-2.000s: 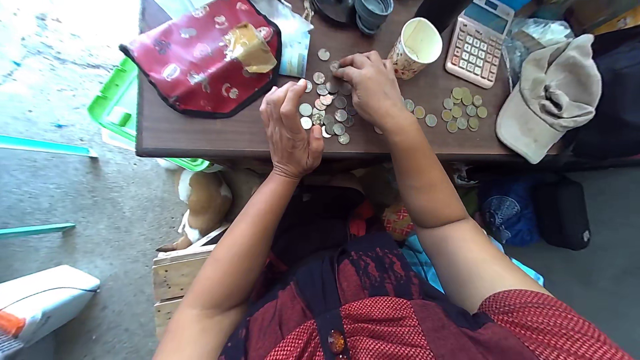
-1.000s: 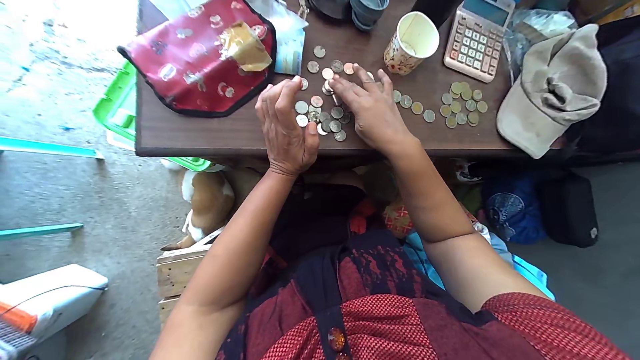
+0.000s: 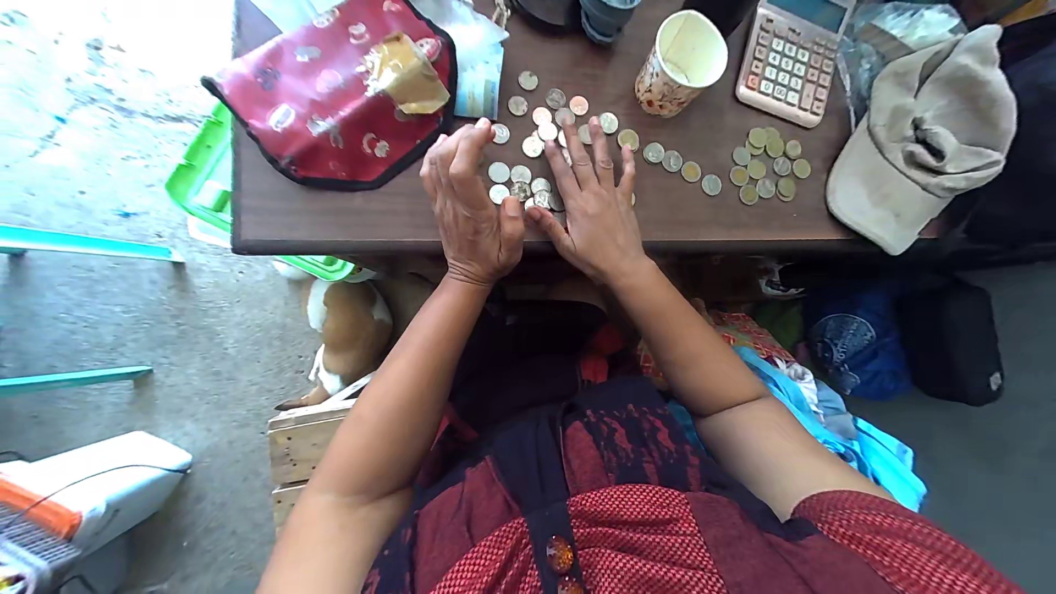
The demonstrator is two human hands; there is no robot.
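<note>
Several loose coins (image 3: 532, 146) lie on the dark wooden table (image 3: 330, 223) between and beyond my hands. My left hand (image 3: 474, 206) rests on its edge at their left side, thumb apart from the fingers, holding nothing that I can see. My right hand (image 3: 596, 190) is spread palm down over coins at their right side; what lies under the palm is hidden. A short line of coins (image 3: 690, 172) runs to the right of it. Farther right is a group of gold and silver coloured coins (image 3: 774, 165).
A red patterned pouch (image 3: 322, 91) lies at the left. Beyond the coins stands a paper cup (image 3: 681, 63), with a pink calculator (image 3: 794, 62) and a beige cap (image 3: 924, 136) to its right. Below the table are a brown and white dog (image 3: 351, 330) and a wooden crate (image 3: 301, 450).
My right hand has moved right and toward the table's front edge, its fingers now spread flatter. The left hand stays beside the coins.
</note>
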